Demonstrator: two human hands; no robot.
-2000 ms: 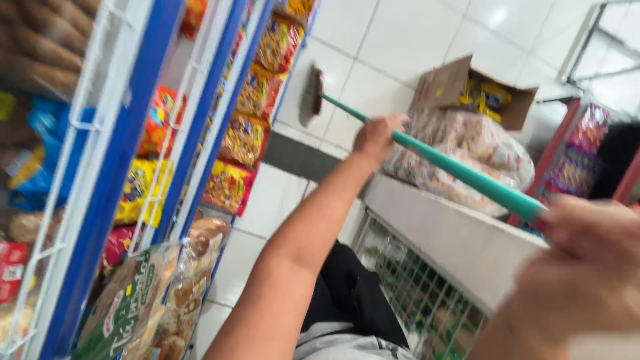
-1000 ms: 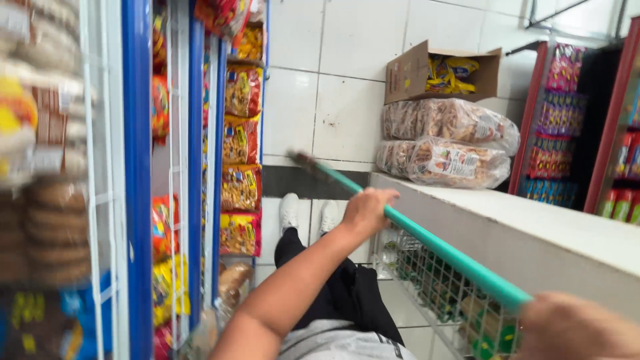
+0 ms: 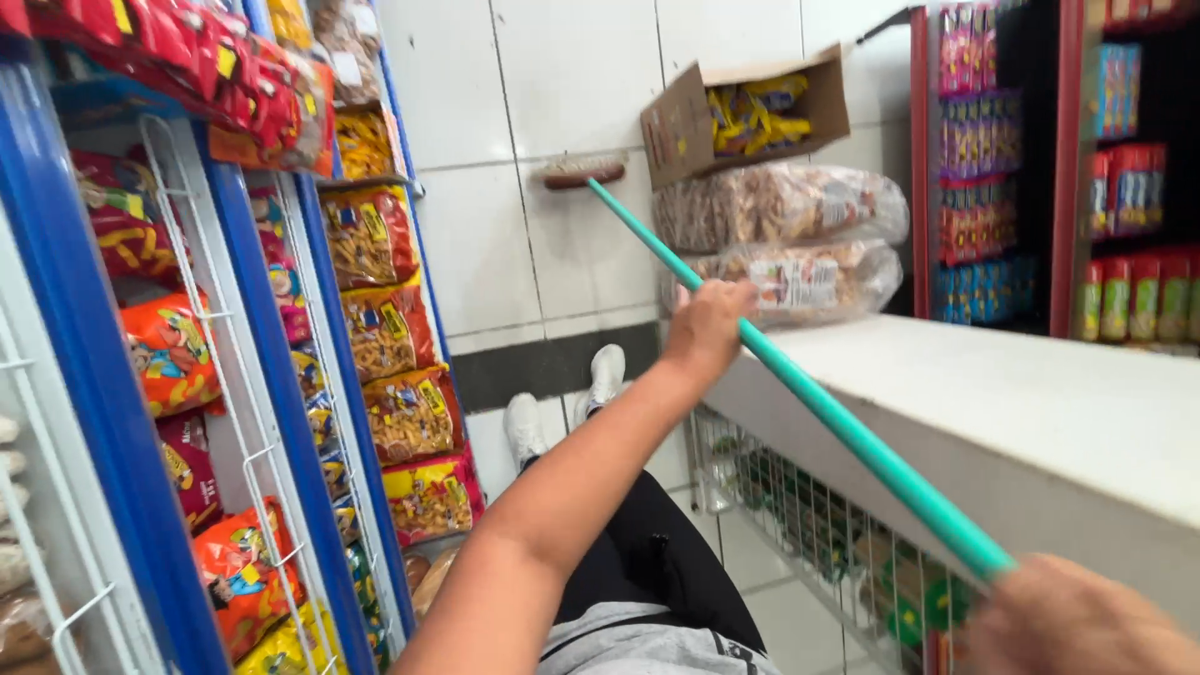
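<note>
A broom with a long green handle (image 3: 848, 427) slants from the lower right toward the upper middle. Its brown head with pale bristles (image 3: 583, 172) rests on the white tile floor, left of a cardboard box. My left hand (image 3: 711, 323) grips the handle partway down, near the corner of the white counter. At the lower right, blurred and partly cut off by the frame, my right hand (image 3: 1078, 619) closes around the upper end of the handle.
Blue-and-white shelving (image 3: 248, 375) with snack bags lines the left. An open cardboard box (image 3: 680, 131) with yellow packets and clear bags of snacks (image 3: 778, 272) stand beyond the white counter (image 3: 994, 375). Below it is a wire rack (image 3: 806, 525). Red shelves (image 3: 1071, 169) stand at the right.
Against the white floor tiles, the broom head has moved nearer to the cardboard box than a second ago. Both hands have stayed on the handle. The view has shifted.
</note>
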